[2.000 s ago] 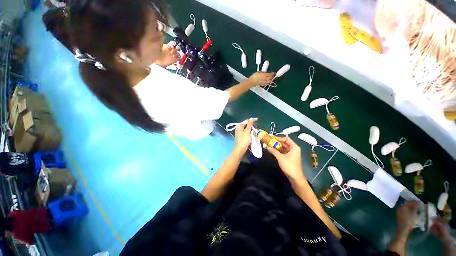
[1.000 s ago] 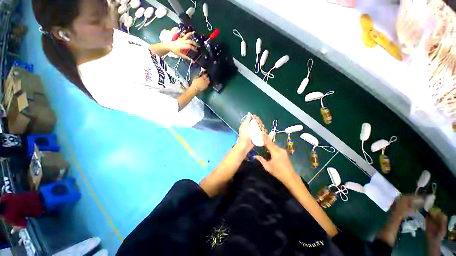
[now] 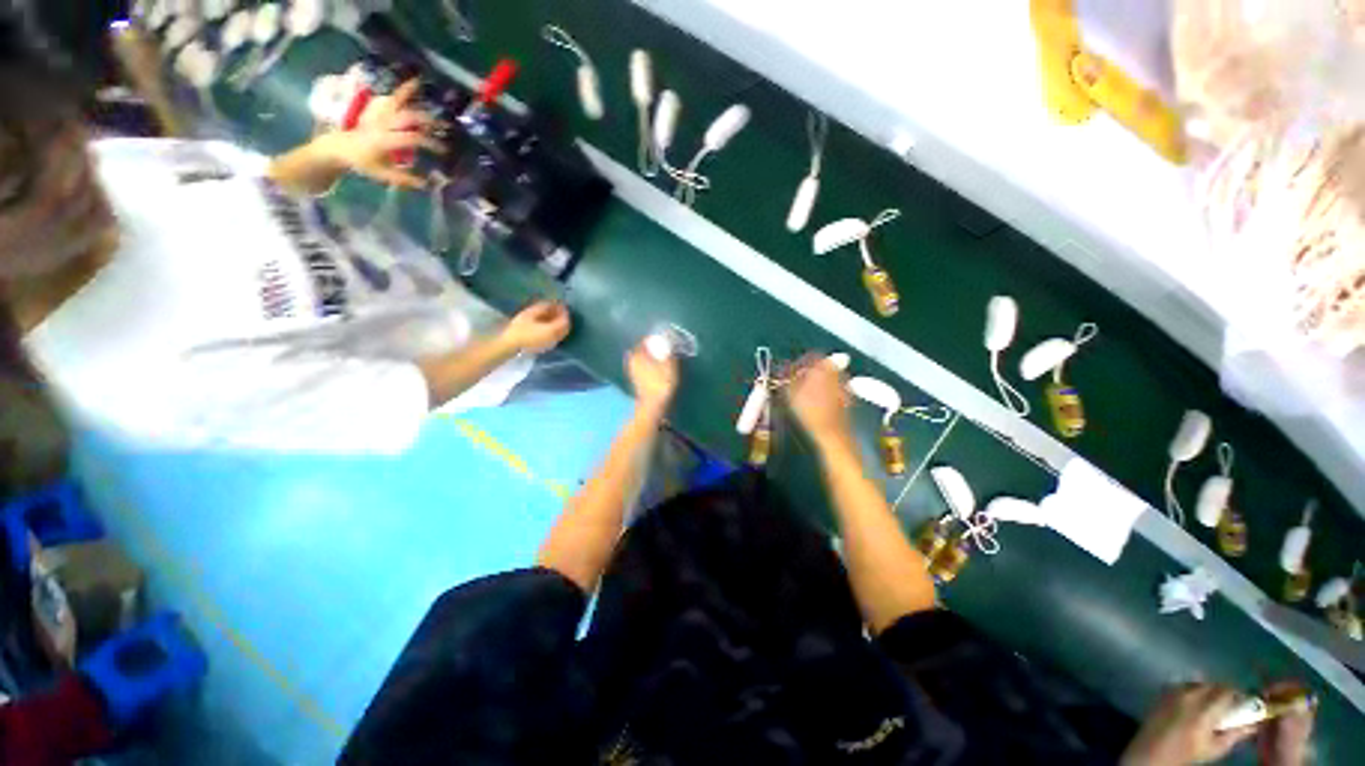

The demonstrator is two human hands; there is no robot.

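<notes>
My left hand (image 3: 653,377) is closed around a white oval body (image 3: 659,346), with its thin cord loop showing beside the fingers. My right hand (image 3: 817,398) is over the belt, blurred, its fingers at a white body (image 3: 838,362) that it partly covers; whether it grips it is unclear. Just left of my right hand lies a white corded unit (image 3: 753,407) with an amber piece (image 3: 761,443). To its right lies another white body (image 3: 873,394) with a cord and amber piece (image 3: 894,451).
More corded units lie along the green belt (image 3: 704,427) and beyond the pale strip (image 3: 779,270). White paper (image 3: 1091,509) and crumpled tissue (image 3: 1187,593) lie right. A coworker's hand (image 3: 392,138) is at a black fixture (image 3: 509,172). Another person's hands (image 3: 1198,724) work lower right.
My hands were together at a white body and are now apart, the left keeping a white body and the right over the belt. The view has shifted. The left coworker's lower hand has moved off the fixture.
</notes>
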